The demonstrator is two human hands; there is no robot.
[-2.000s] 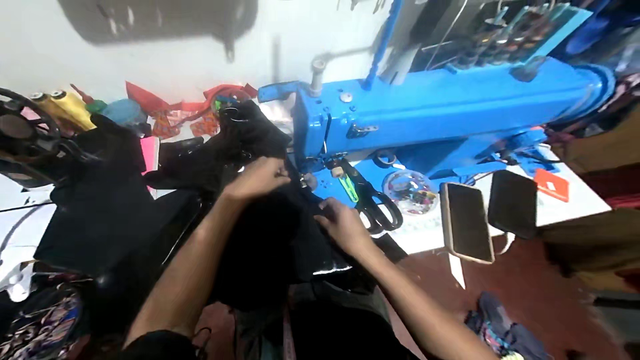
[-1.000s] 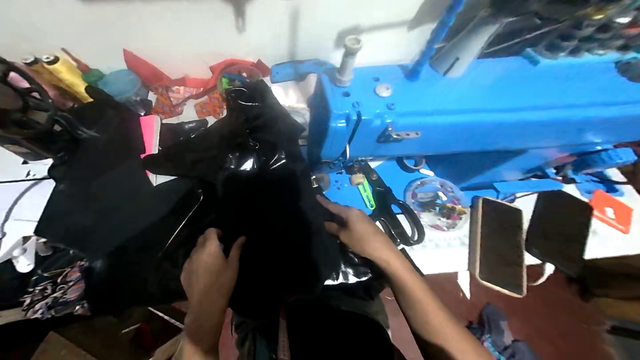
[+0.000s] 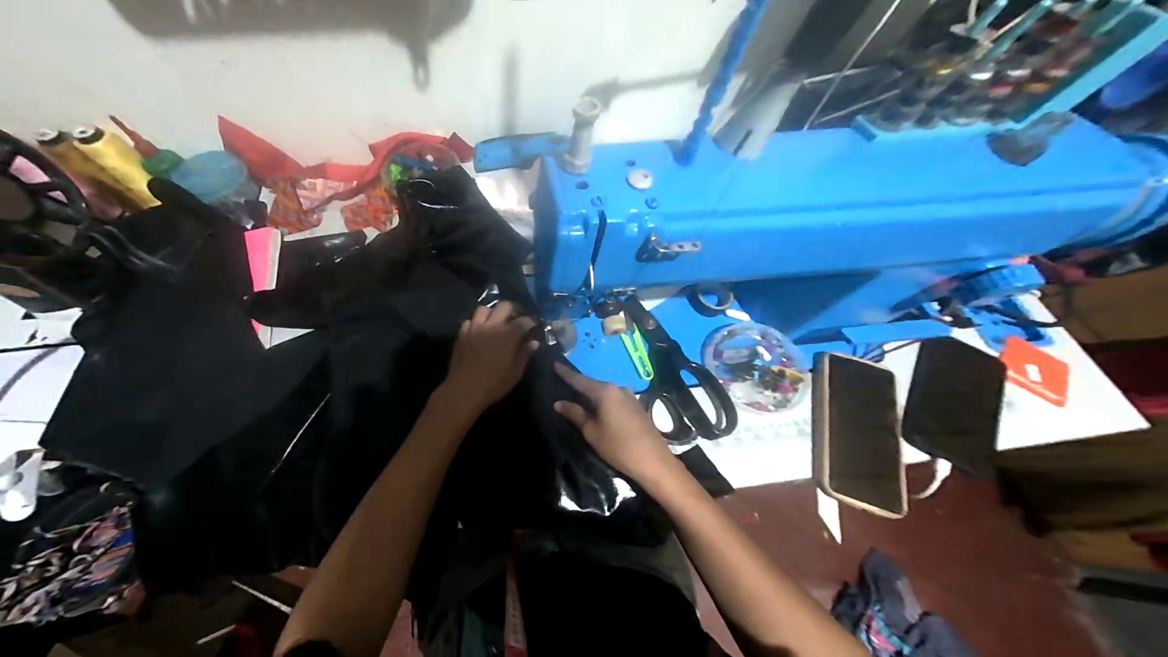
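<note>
Black glossy fabric [image 3: 392, 319] lies bunched over the left part of the table and reaches down toward my lap. My left hand [image 3: 493, 351] rests on it with bent fingers, just left of the needle area of a blue sewing machine [image 3: 821, 205]. My right hand [image 3: 616, 420] lies on the fabric's right part, index finger extended toward the needle area. Whether either hand pinches the cloth cannot be told. Right of the needle area are black-handled scissors [image 3: 698, 401] and a green thread snipper [image 3: 638, 354]. The needle tip is hidden.
A round clear container of small items [image 3: 756, 365], two phones [image 3: 860, 433] and an orange object [image 3: 1036, 370] are on the right. Yellow thread cones [image 3: 114, 164] and a black handwheel [image 3: 36, 196] stand at the left. Red fabric [image 3: 260, 151] lies by the wall.
From one second ago, my left hand has moved up and right over the fabric to beside the needle area. The right hand stays on the fabric's right side. The view has shifted.
</note>
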